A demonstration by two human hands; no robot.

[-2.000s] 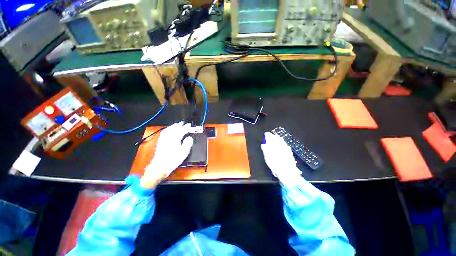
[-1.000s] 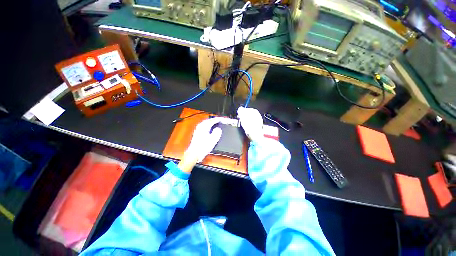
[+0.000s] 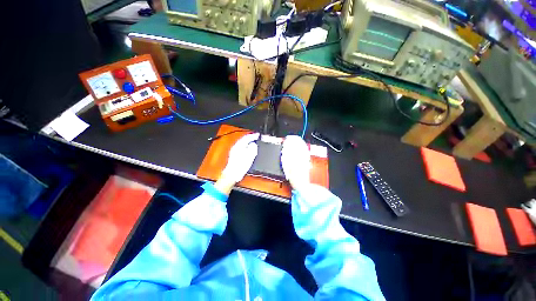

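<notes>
A flat black box, perhaps a set-top box (image 3: 268,159), lies over the orange mat (image 3: 215,156). My white-gloved left hand (image 3: 240,157) grips its left side, and my white-gloved right hand (image 3: 295,159) grips its right side. A silver-white connector strip (image 3: 271,139) is at the box's far edge, with thin black leads (image 3: 274,111) behind it. Whether the plugs are seated cannot be told. My fingertips are partly hidden behind the box edges.
A remote control (image 3: 382,189) and blue pen (image 3: 362,187) lie right of the mat. A second dark device (image 3: 329,139) lies beyond. The orange tester (image 3: 126,94) is left, with a blue cable (image 3: 234,111). Salmon pads (image 3: 442,169) lie right; oscilloscope (image 3: 399,41) above; red sheets (image 3: 103,226) lower left.
My right hand has left the remote and pen area and come to the box's right side, then slid slightly nearer me. The tester's top lamp looks darker red. The view has turned.
</notes>
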